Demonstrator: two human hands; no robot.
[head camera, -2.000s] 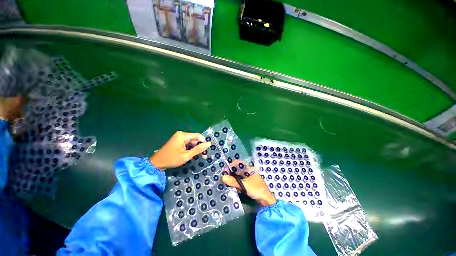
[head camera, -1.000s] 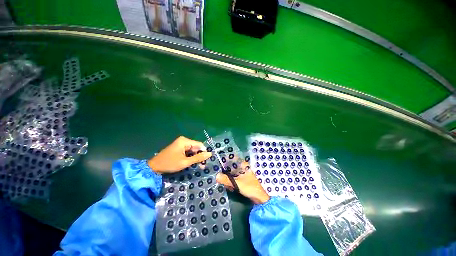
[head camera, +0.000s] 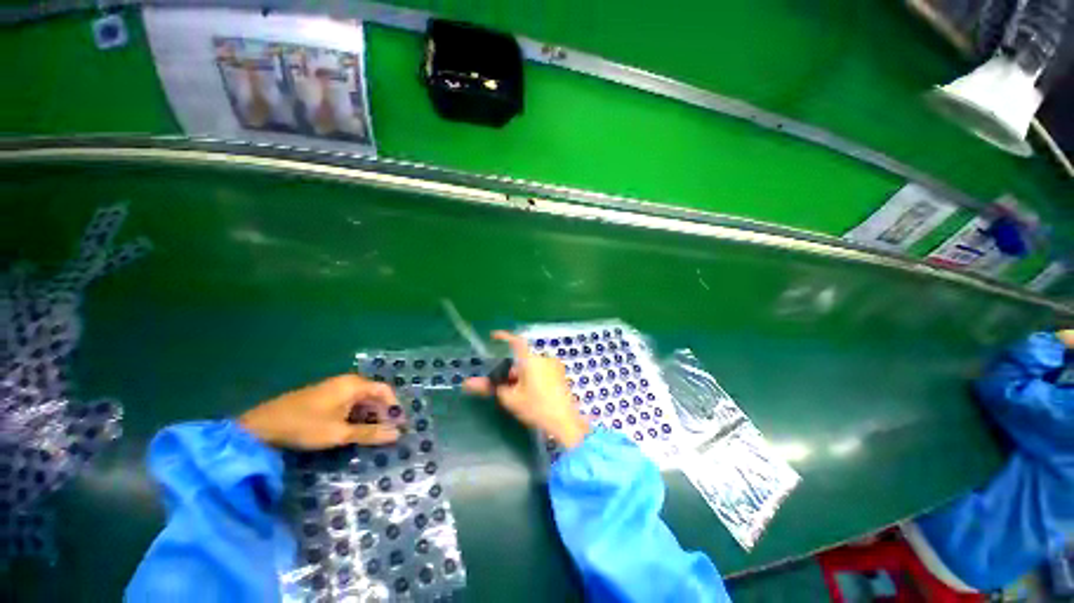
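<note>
My left hand (head camera: 324, 415) pinches the upper left part of a clear sheet with dark rings (head camera: 383, 518), which lies on the bench. A narrow ringed strip (head camera: 426, 370) lies across the sheet's top, its right end by my right hand. My right hand (head camera: 530, 383) holds scissors (head camera: 462, 324), whose blurred blades point up and left above the strip; part of the dark handle shows between the fingers. A neat stack of whiter ringed sheets (head camera: 618, 383) lies right of and partly behind my right hand.
A clear bag (head camera: 736, 465) lies right of the stack. Cut ringed pieces (head camera: 41, 401) pile at far left. A black bin (head camera: 473, 73) and instruction sheet (head camera: 265, 83) are on the green wall. Another person's blue sleeve (head camera: 1019, 412) and a white lamp (head camera: 995, 104) are at right.
The camera view has shifted right, bringing the lamp and the person at right into view. The narrow strip now lies crosswise at the sheet's top. My right hand and scissors have moved away from the sheet.
</note>
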